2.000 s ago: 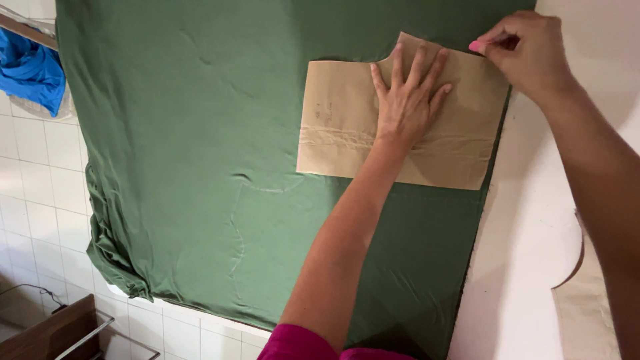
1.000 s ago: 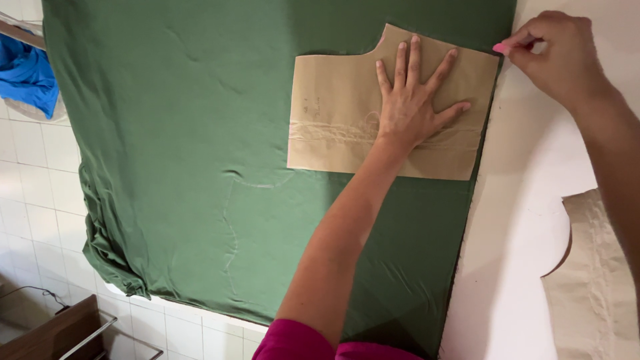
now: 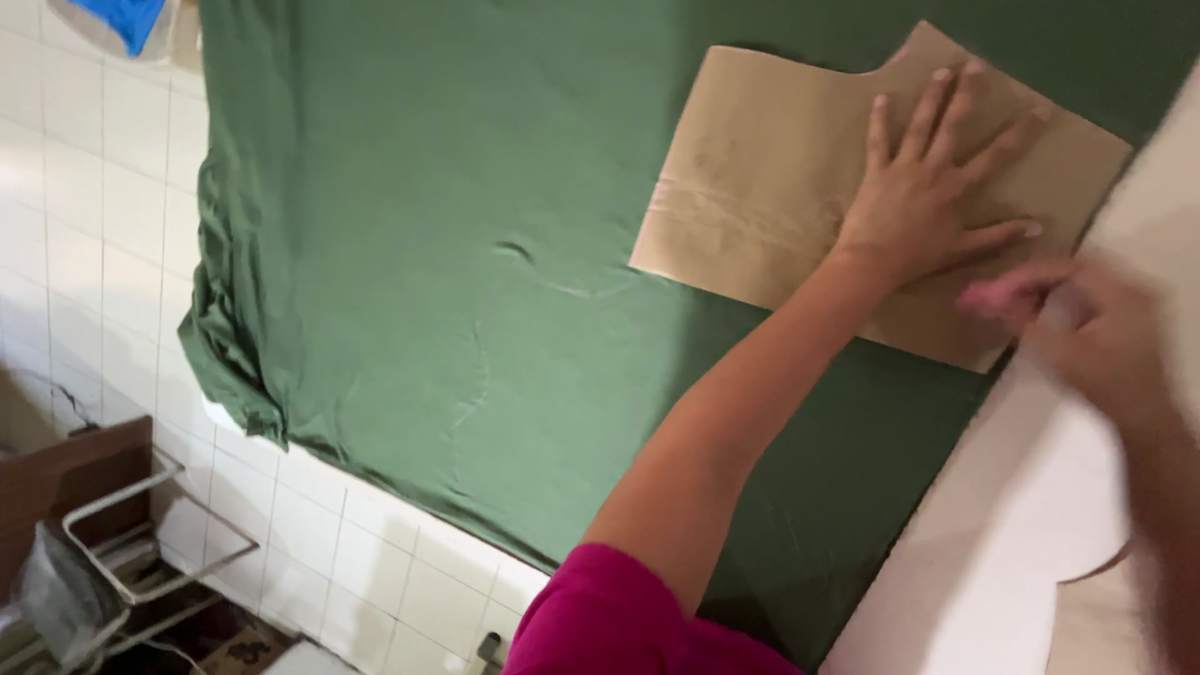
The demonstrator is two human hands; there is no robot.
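A brown paper pattern piece [image 3: 769, 141] with a curved notch in its top edge lies flat on dark green fabric [image 3: 403, 216]. My left hand [image 3: 923, 187] presses on the paper with its fingers spread, holding nothing. Blurred by motion, my right hand [image 3: 1087, 319] pinches a small pink object [image 3: 1003, 292], perhaps tailor's chalk, above the paper's lower right part, near the fabric's edge. Whether the pink object touches the paper cannot be told.
The white table surface [image 3: 1003, 506] shows beside the fabric, with another brown paper piece [image 3: 1087, 619] at lower right. The fabric's far left edge is bunched. A metal-framed rack [image 3: 141, 534] and a blue cloth [image 3: 127, 19] are at the left, over a white tiled floor.
My right hand has moved from the paper's upper right corner down along its right side, still with the pink object. My left hand stays pressed on the paper. The view has turned.
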